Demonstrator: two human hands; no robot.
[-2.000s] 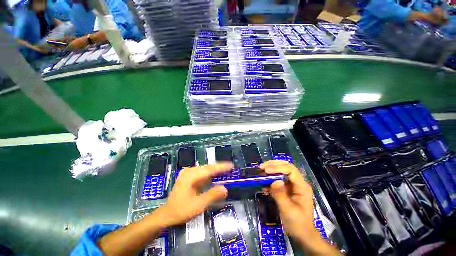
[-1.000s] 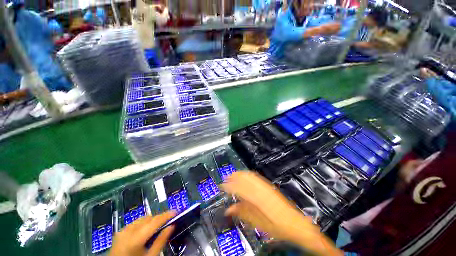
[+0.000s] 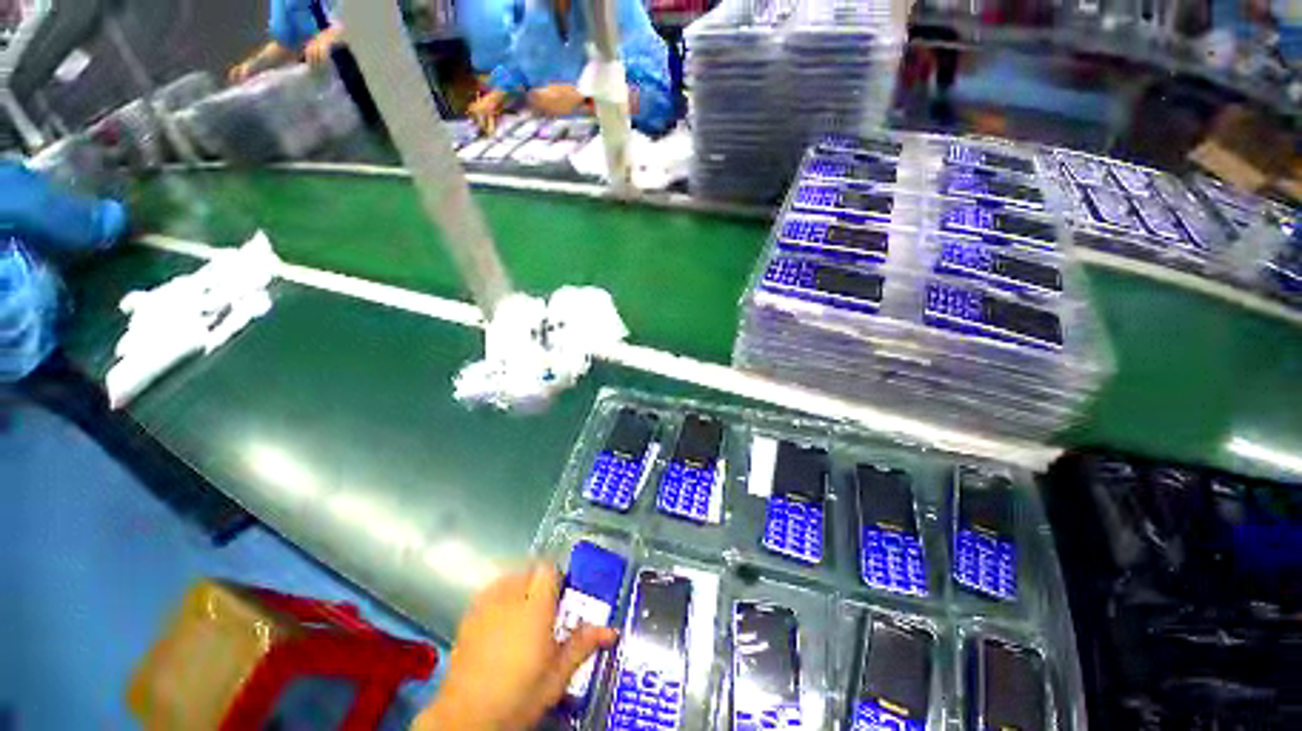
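Note:
The clear phone tray [image 3: 843, 576] holds two rows of blue keypad phones, most of them face up. My left hand [image 3: 507, 657] is at its front left corner, thumb and fingers around a phone [image 3: 590, 588] in the near-left pocket. That phone shows a blue back with a white label, so it is face down; my fingers hide part of it. A white slip [image 3: 763, 467] lies beside a phone in the far row. My right hand is not in view.
A tall stack of filled trays [image 3: 928, 350] stands beyond the work tray. A black tray [image 3: 1178, 571] is at right. Whitish crumpled bags [image 3: 543, 347] lie near the belt rail. A red and yellow object [image 3: 271, 664] is at lower left. Other people's arms show at the far side and left.
The view has swung left. My right hand has left the picture. My left hand has moved from above the tray, where it held a phone, to the near-left pocket.

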